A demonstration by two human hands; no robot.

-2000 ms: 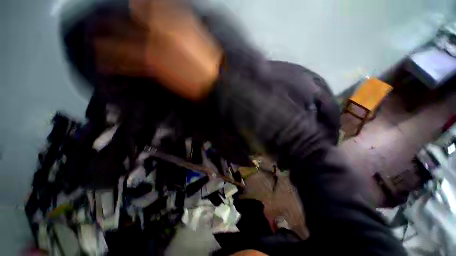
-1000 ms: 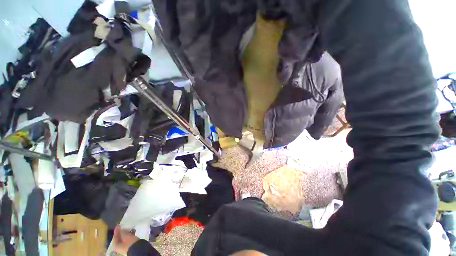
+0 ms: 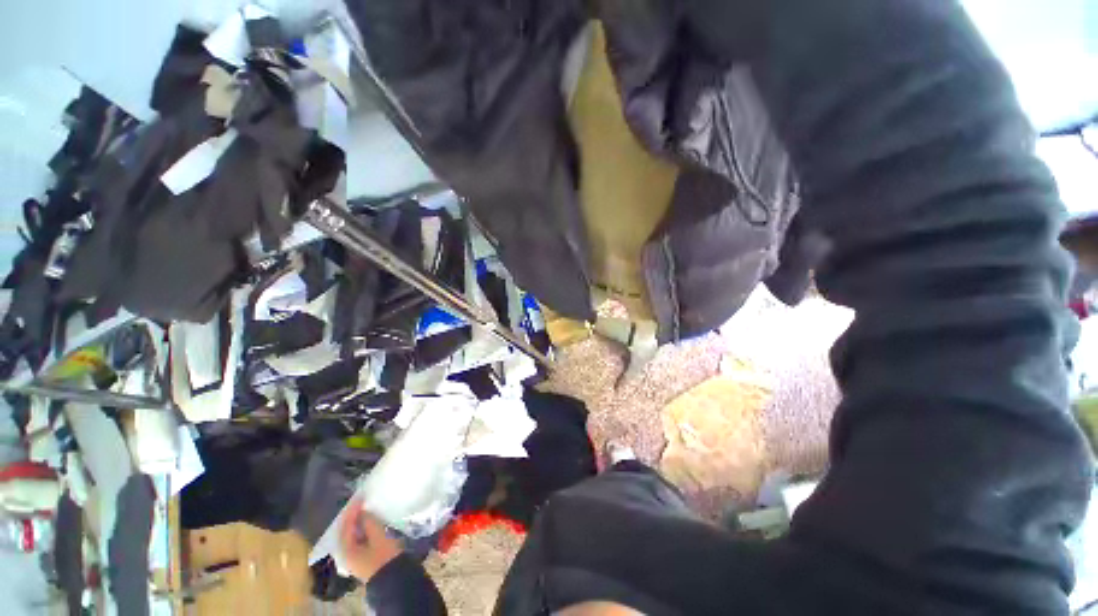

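Note:
My left hand (image 3: 365,544) is low and left of centre, with a dark sleeve. It holds a long white sheet (image 3: 409,463), paper pattern or pale panel, which slants up and right from my fingers. Crumpled clear plastic (image 3: 440,496) lies against the sheet's right side. My right arm, in a dark sleeve, fills the right of the view and reaches up past the top edge; my right hand is out of the picture.
A rack of black, grey and white cut pieces (image 3: 181,235) fills the left, with a metal rail (image 3: 403,273) slanting down right. A dark puffer jacket (image 3: 722,241) hangs at upper centre over a tan panel (image 3: 614,163). A wooden box (image 3: 247,566) stands lower left; brown paper (image 3: 716,421) lies on the speckled floor.
The blurred hand near the head two seconds ago is gone from view. Since one second ago, my left hand and the sheet appear slightly farther right and higher. The right arm stays raised.

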